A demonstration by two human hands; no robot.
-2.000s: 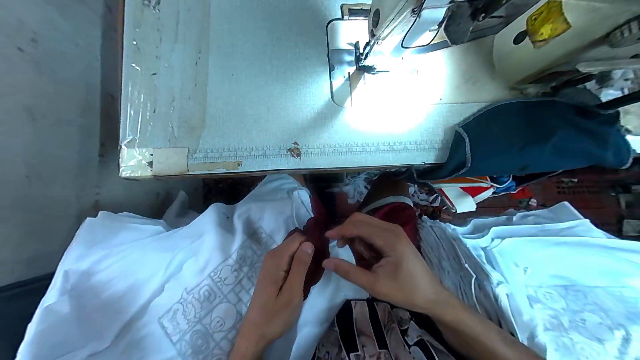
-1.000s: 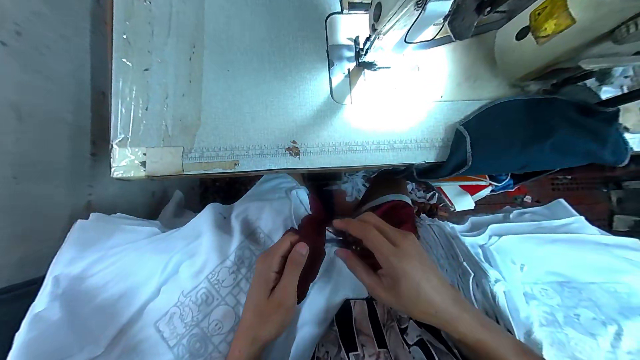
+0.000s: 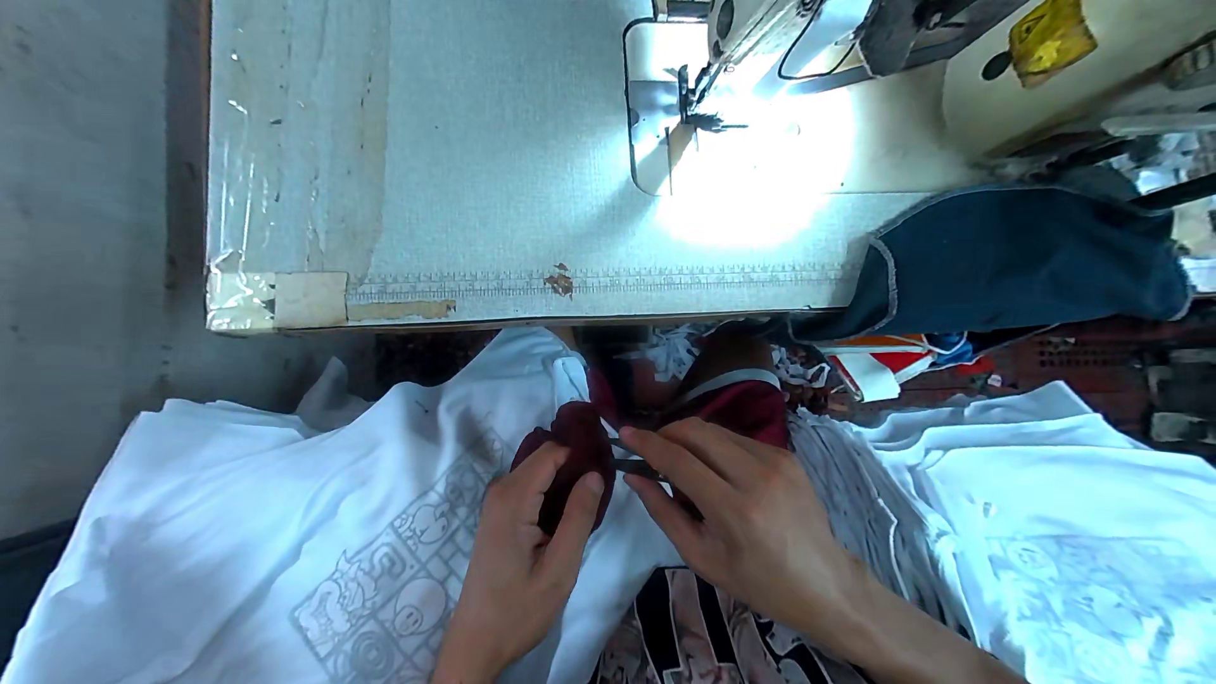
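A bunched piece of maroon fabric (image 3: 581, 446) is pinched between the thumb and fingers of my left hand (image 3: 522, 546). Just to its right, my right hand (image 3: 736, 503) grips a small dark metal tool (image 3: 638, 466), possibly thread snips or tweezers, whose tips meet the maroon fabric; most of it is hidden by the fingers. White printed fabric (image 3: 380, 532) lies across my lap under and left of my left hand. More maroon cloth (image 3: 750, 408) with a pale edge shows behind my right hand.
Beyond my hands is the front edge of the sewing table (image 3: 608, 304), with a printed ruler strip and a lit sewing machine (image 3: 722, 57). Dark blue fabric (image 3: 1026, 256) hangs over its right edge. Grey strips (image 3: 855, 484) and a white printed fabric pile (image 3: 1073, 522) lie at the right.
The maroon fabric has been bunched up into a rounded fold above my left thumb. My right hand has closed in on it since two seconds ago, and the dark tool now shows.
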